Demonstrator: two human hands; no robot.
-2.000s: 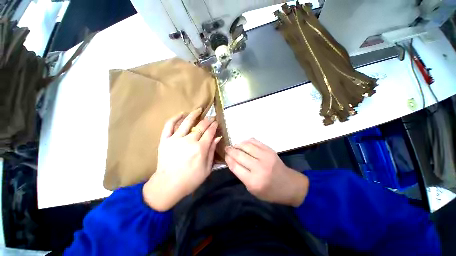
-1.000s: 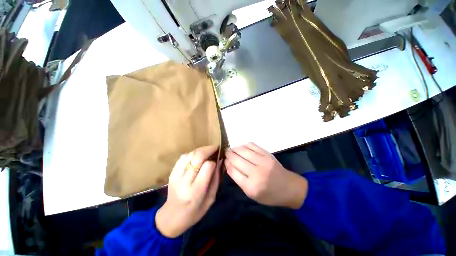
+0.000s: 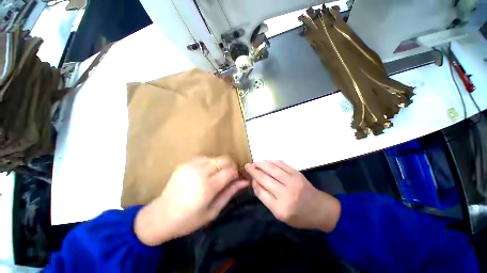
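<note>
A tan-brown fabric panel [image 3: 176, 122] lies flat on the white table, its upper right corner at the presser foot [image 3: 238, 82]. A zipper [image 3: 243, 109] with a thin gold line runs along the panel's right edge. My left hand [image 3: 200, 192] pinches the lower right part of the panel at its edge. My right hand [image 3: 285, 192] pinches the same edge from the right, fingertips close to the left ones. The fingers hide the zipper's lower end.
The white sewing machine [image 3: 181, 26] stands behind the panel. A brown zipper bundle [image 3: 355, 74] lies right of the needle across the metal bed [image 3: 293, 69]. A red and black tool [image 3: 462, 76] is at the table's right end. A brown fabric pile [image 3: 26, 101] is at far left.
My left hand first moved off the panel's surface to its lower right edge, and now lies further over the panel's lower part. My right hand keeps its pinch at the edge. The view has shifted slightly.
</note>
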